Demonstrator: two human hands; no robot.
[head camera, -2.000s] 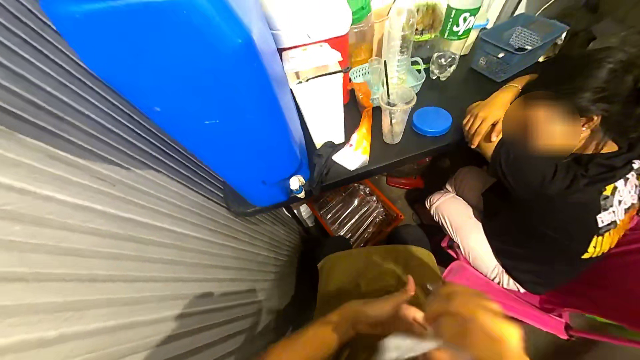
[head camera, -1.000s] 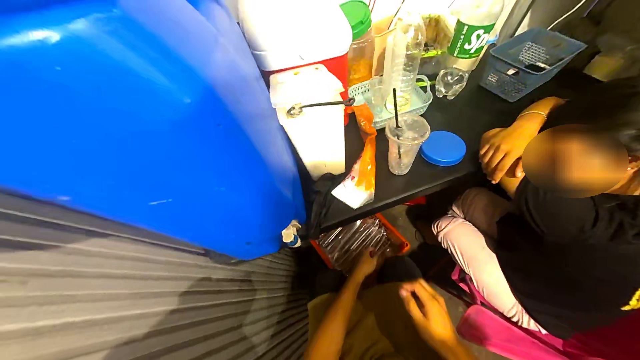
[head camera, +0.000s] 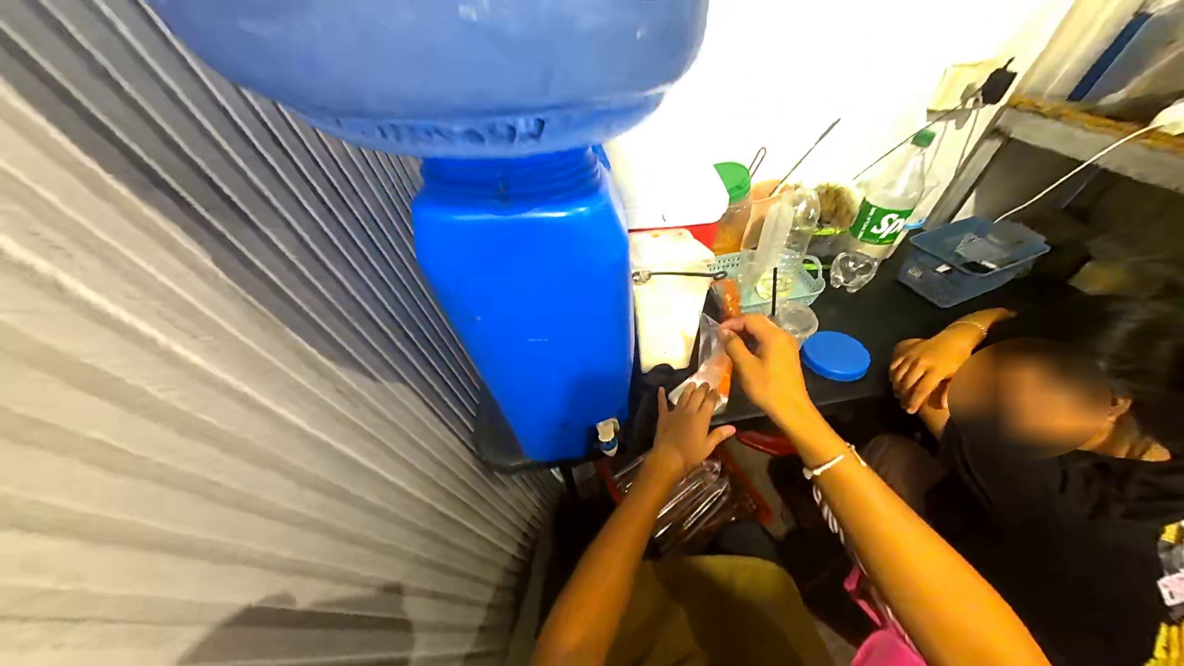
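Observation:
My left hand (head camera: 686, 430) rests with spread fingers on the near end of a white and orange plastic packet (head camera: 710, 377) at the table's edge. Thumb and forefinger of my right hand (head camera: 763, 361) pinch a clear plastic piece (head camera: 710, 338), perhaps a bag, above that packet. Just behind my right hand stands a clear plastic cup (head camera: 796, 320) with a black straw. A round blue lid (head camera: 835, 356) lies to the right of the cup. Below my forearms, an orange-red crate (head camera: 745, 481) holds clear plastic-wrapped things (head camera: 689, 499).
A large blue water container (head camera: 527, 305) with a tap (head camera: 607, 435) stands left, beside a corrugated wall (head camera: 277, 416). A green-labelled bottle (head camera: 883, 222), a light-blue basket (head camera: 809, 289) and a blue-grey basket (head camera: 967, 264) are on the black table (head camera: 856, 310). A person (head camera: 1036, 499) sits at right.
Both my hands have moved up from over my lap and the crate to the packet at the table's edge. My right hand now pinches clear plastic. The view has tilted upward.

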